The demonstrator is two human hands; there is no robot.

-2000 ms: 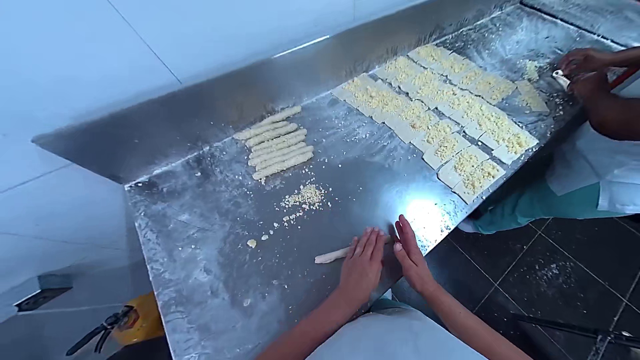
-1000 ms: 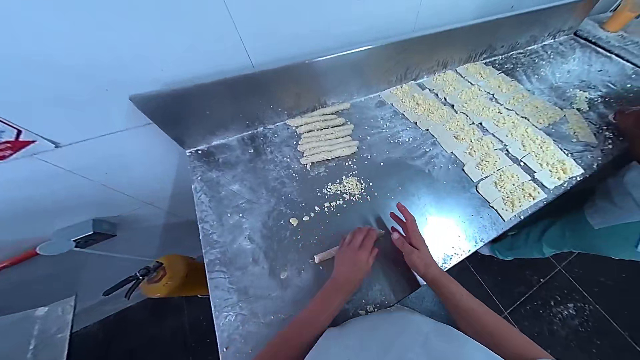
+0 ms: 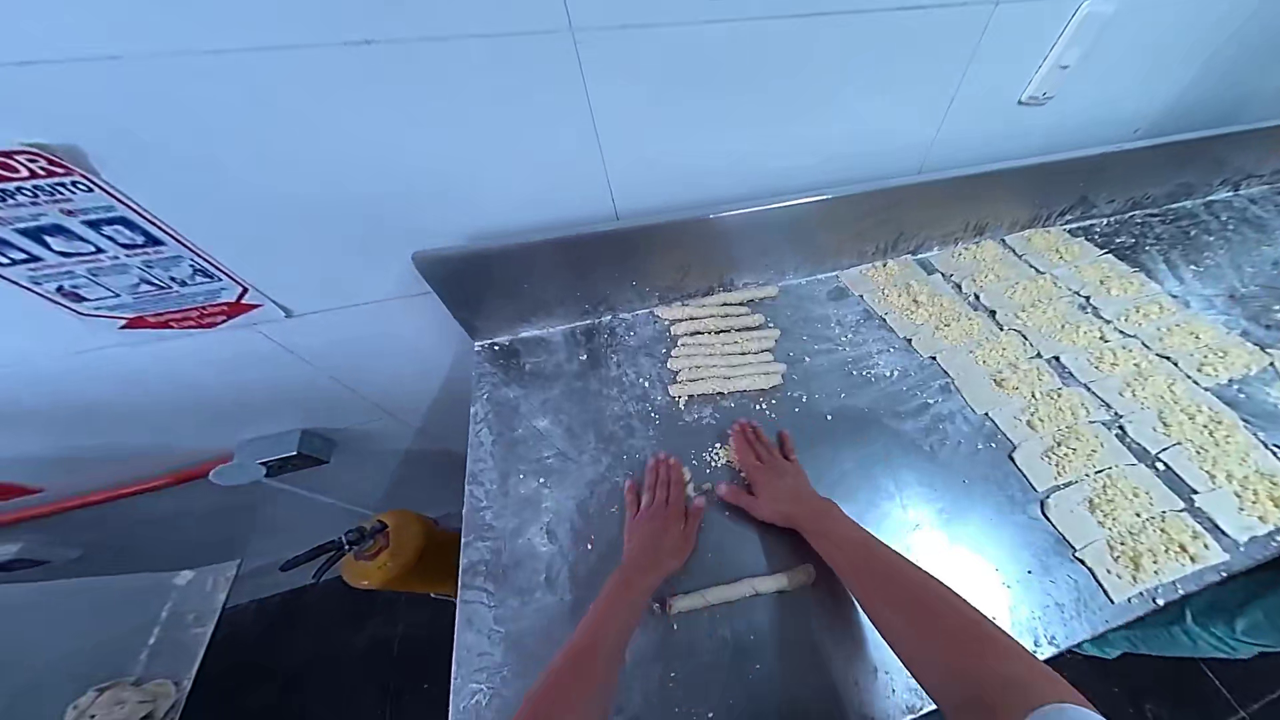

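My left hand (image 3: 660, 515) lies palm down on the floured steel table, beside a few cheese-like crumbs. My right hand (image 3: 772, 478) rests with fingers spread over the pile of crumbs (image 3: 718, 456), just right of the left hand. Whether either palm covers more crumbs is hidden. A rolled dough stick (image 3: 740, 589) lies on the steel nearer to me, touched by neither hand. Beyond my hands, several crumb-coated dough sticks (image 3: 727, 350) lie side by side in a stack-like row. To the right, rows of flat dough pieces (image 3: 1070, 452) bear crumbled filling.
The steel worktable (image 3: 560, 560) has a raised back edge (image 3: 640, 270) against a tiled wall. Left of it stand a yellow fire extinguisher (image 3: 405, 553) and a lower surface (image 3: 110, 630). A wall sign (image 3: 110, 240) bears writing. Green clothing (image 3: 1200, 620) shows at the lower right.
Both hands have moved from the dough stick at the near edge to the crumbs further in. The stick now lies uncovered. The view has swung left.
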